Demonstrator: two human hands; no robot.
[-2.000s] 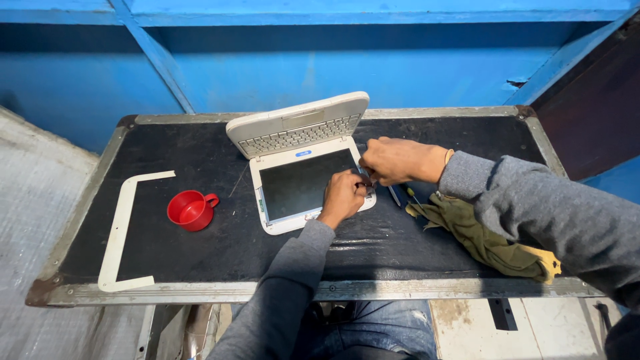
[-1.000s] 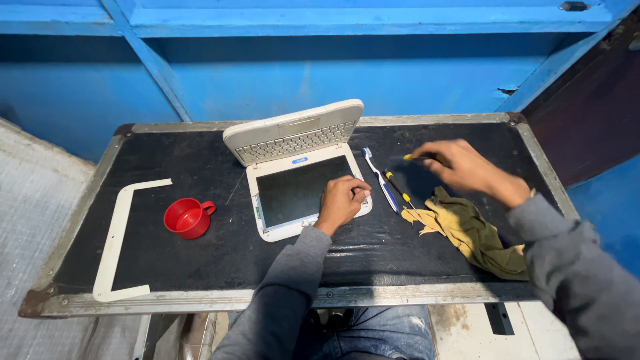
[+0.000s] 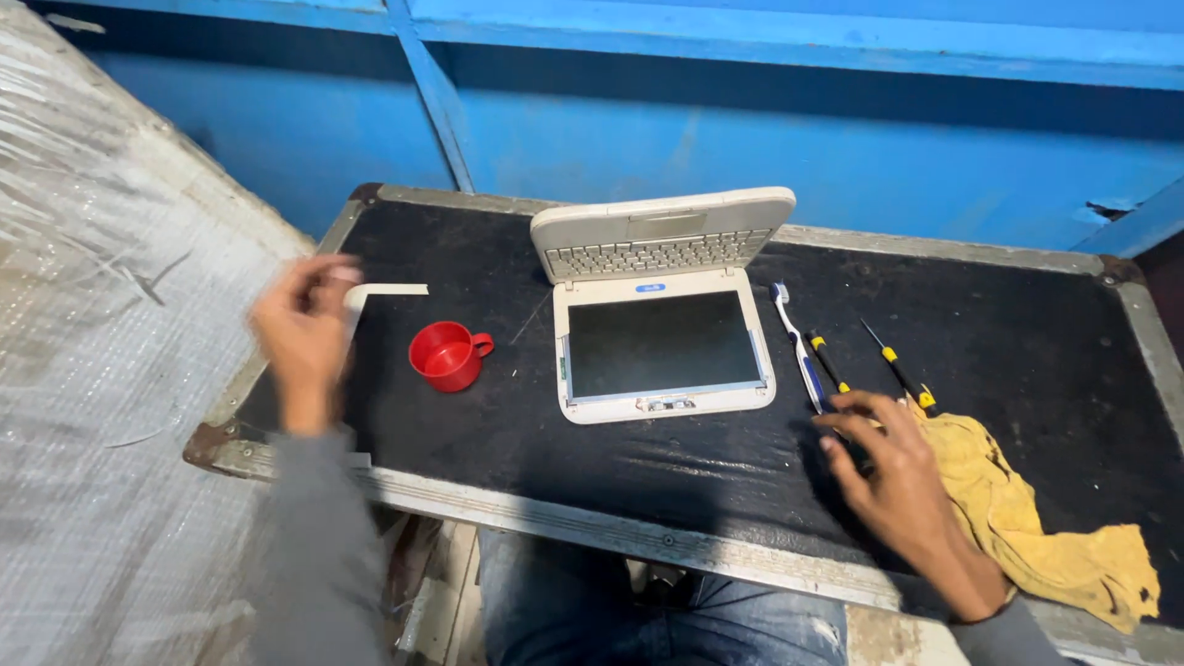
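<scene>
A small cream laptop lies with its screen half [image 3: 661, 342] flat on the black table, the screen's frame off and its keyboard half [image 3: 661, 242] tilted up behind. My left hand [image 3: 305, 324], blurred, is over the cream plastic bezel [image 3: 393, 289] at the left; whether it grips it cannot be told. A red plastic cup [image 3: 449, 356] stands between that hand and the laptop. My right hand [image 3: 883, 462] hovers with spread fingers, holding nothing, near a toothbrush [image 3: 797, 347], a yellow-black screwdriver handle [image 3: 828, 359], a second screwdriver [image 3: 899, 367] and a yellow cloth [image 3: 1008, 509].
The black-topped table has a metal edge [image 3: 592, 516] with a corner guard [image 3: 211, 444] at the near left. Behind it rises a blue panel [image 3: 768, 139] with a ledge. Pale woven sheeting [image 3: 111, 305] covers a surface at the left.
My left hand has left the laptop's screen and moved left to the bezel. My right hand has let go of a screwdriver, which lies by the cloth, and moved nearer me. The view has shifted.
</scene>
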